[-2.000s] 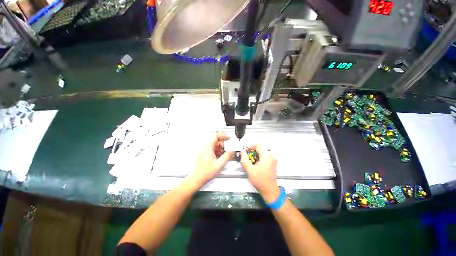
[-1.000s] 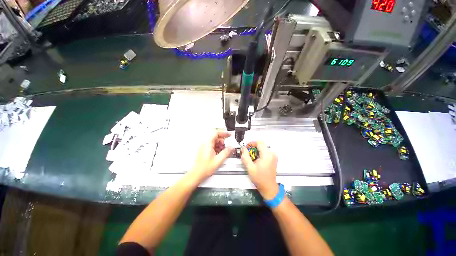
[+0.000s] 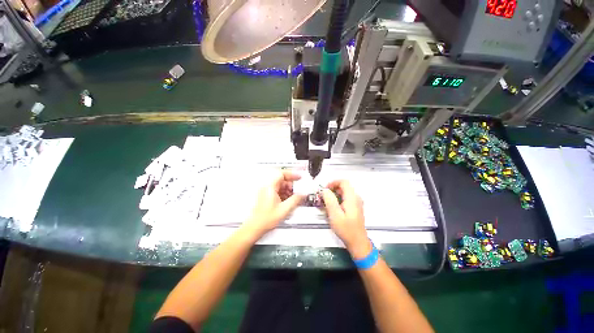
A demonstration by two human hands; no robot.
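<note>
My left hand [image 3: 275, 203] pinches a small white plastic part [image 3: 303, 186] at the metallic fixture [image 3: 314, 199], just under the soldering tip [image 3: 315, 170]. My right hand [image 3: 346, 211], with a blue wrist strap [image 3: 367, 257], has its thumb and forefinger at the right side of the fixture. What lies between those fingertips is too small and blurred to tell. The soldering iron head [image 3: 324, 110], dark with a teal band, stands upright above both hands.
White parts [image 3: 179, 185] lie heaped on the left. A black tray [image 3: 466, 208] of green circuit boards [image 3: 485, 153] stands on the right. The machine base [image 3: 391, 195] is under my hands. A counter [image 3: 447, 82] reads 6110; a controller [image 3: 500, 8] reads 420. A beige hood [image 3: 257, 29] hangs above.
The iron head came down, then rose again. The counter went from 6109 to 6110. My right fingers shifted slightly, and the yellow-and-green board seen beside them no longer shows clearly. My left hand stayed put.
</note>
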